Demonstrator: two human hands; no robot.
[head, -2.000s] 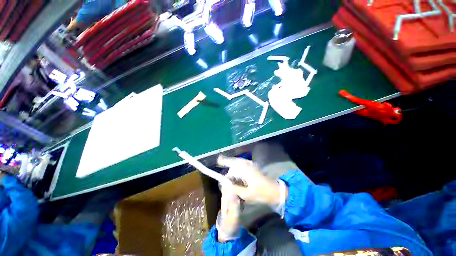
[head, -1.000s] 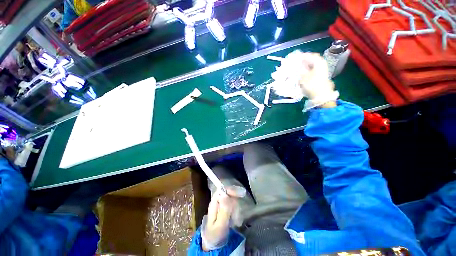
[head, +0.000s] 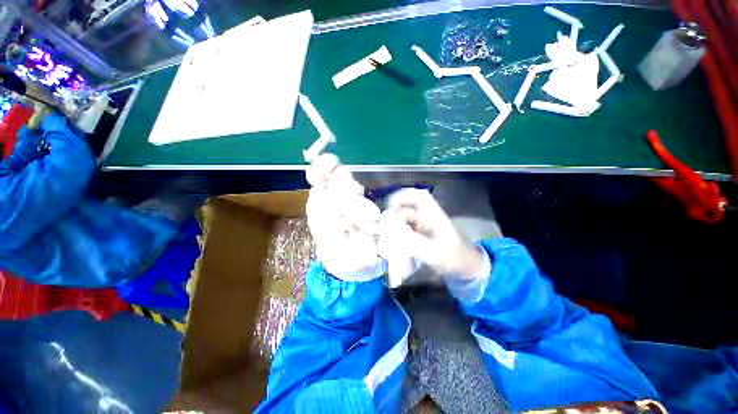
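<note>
My left hand (head: 340,222), in a thin white glove, is above the lap and grips a white jointed arm (head: 317,121). The arm's bent end sticks up over the bench's front edge. My right hand (head: 433,234), also gloved, is beside it, fingers closed on a white cloth (head: 396,263) that hangs between the hands. White gloves and cloth blend, so the arm's lower part is hidden. On the green bench (head: 364,137), another jointed arm (head: 457,73) lies zigzag over a clear film (head: 453,137). More arms lie around a crumpled white cloth (head: 570,81).
Small fittings (head: 477,44) lie on the film. A white strip (head: 356,69) and foam sheet (head: 235,81) lie left. A bottle (head: 672,57) and red-handled tool (head: 688,182) are right. An open carton (head: 235,307) is by my knees. Another person's blue sleeve (head: 48,178) shows at left.
My right hand has come back from the bench cloth to my left hand, now with white cloth. The held arm is higher, with its bent part over the bench. The view has shifted.
</note>
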